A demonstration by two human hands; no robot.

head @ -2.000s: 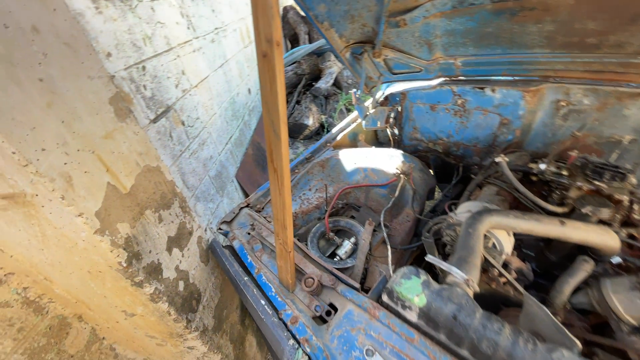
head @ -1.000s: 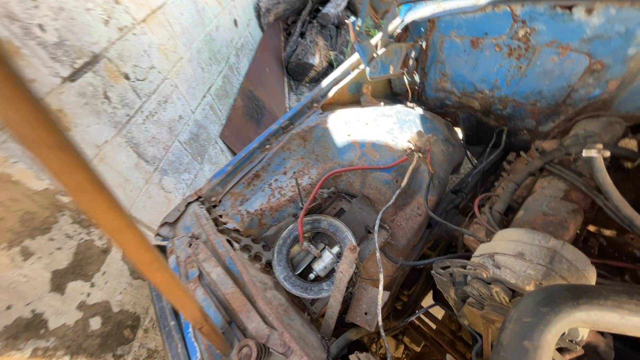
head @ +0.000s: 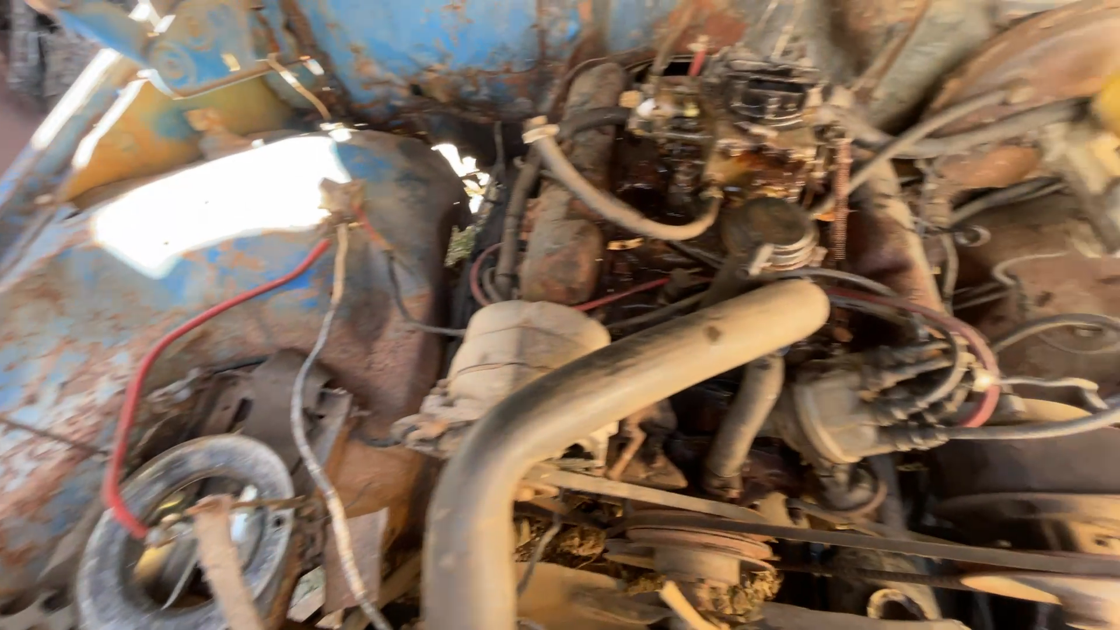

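Neither of my hands shows in the head view. A thick, dusty radiator hose (head: pixel 612 376) bends across the middle of a rusty engine bay. Behind it a carburetor (head: pixel 766 96) sits on top of the engine, its surroundings dark and wet-looking. A distributor cap with several leads (head: pixel 836 411) is to the right of the hose. At the lower left a grey ring-shaped part (head: pixel 101 560) has a red cable (head: pixel 166 341) running into it. A pale, dirty wire (head: pixel 302 411) hangs beside the ring.
The rusty blue inner fender (head: pixel 385 192) rises at the left, with a bright sunlit patch. Below the hose lie a drive belt (head: pixel 840 529) and a pulley (head: pixel 691 547). Thinner hoses and wires cross the right side, and a blue firewall (head: pixel 420 44) stands at the back.
The view has moved closer and to the right, over the engine. The wooden prop and the block wall, seen in both earlier frames, are out of view.
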